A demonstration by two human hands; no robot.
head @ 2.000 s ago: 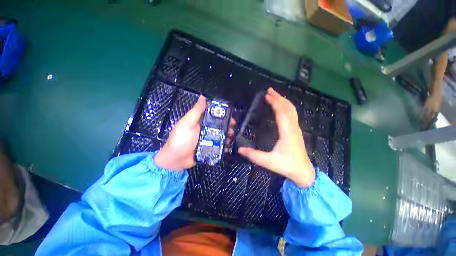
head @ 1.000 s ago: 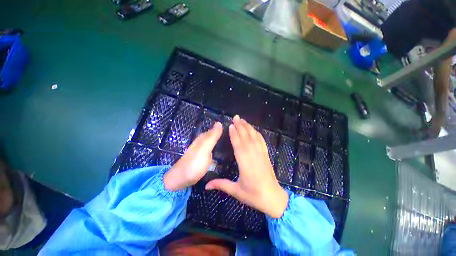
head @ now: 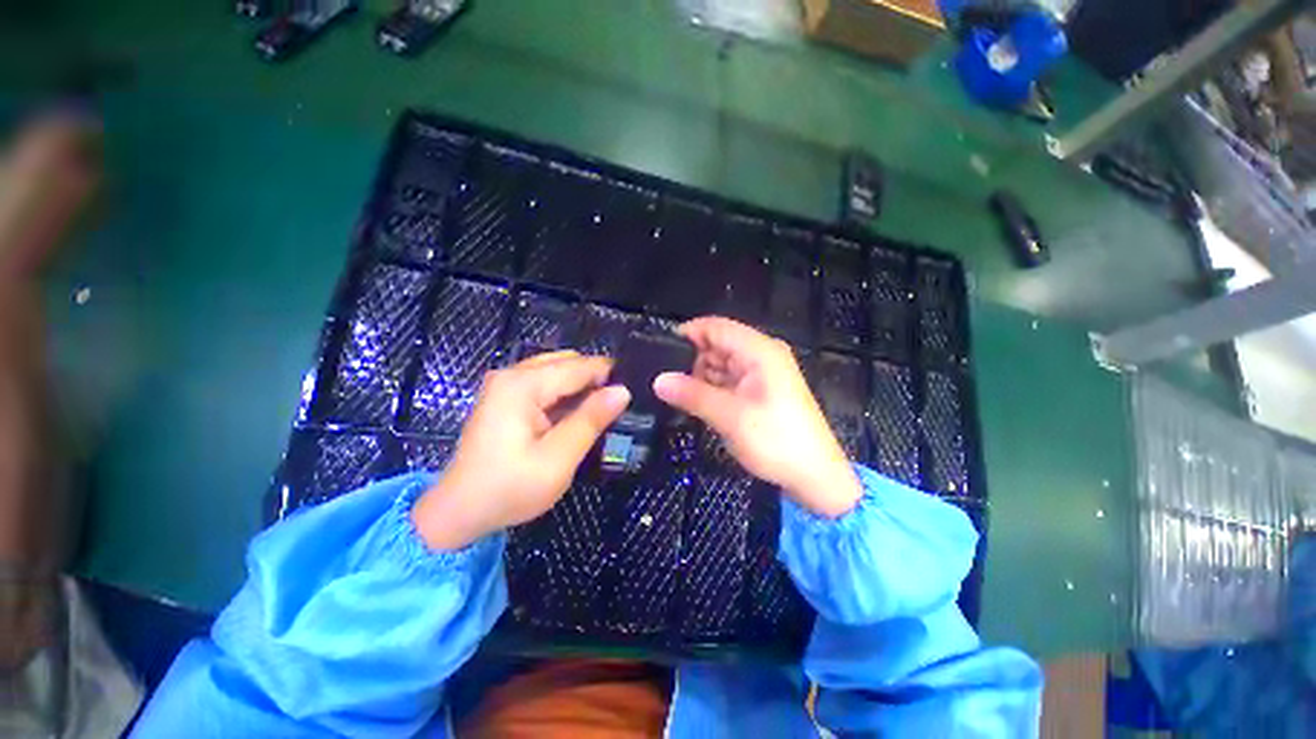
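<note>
A dark phone is held over the black blister tray. Its upper part is plain black, and a small pale label patch shows near its lower end. My left hand grips its left side with thumb and fingers. My right hand grips its upper right side, with the thumb on the black face. The phone's outline is hard to tell against the dark tray. Its underside is hidden.
Small dark handsets lie at the top left, and others beyond the tray's right part. A brown carton and a blue container stand at the back. Clear ribbed trays and grey framing are at right. Another person's blurred arm is at left.
The rear housing and the phone body, apart two seconds ago, are now together as one black piece. My hands have turned from palms pressed around it to fingertips holding it. Another person's arm has come in at left.
</note>
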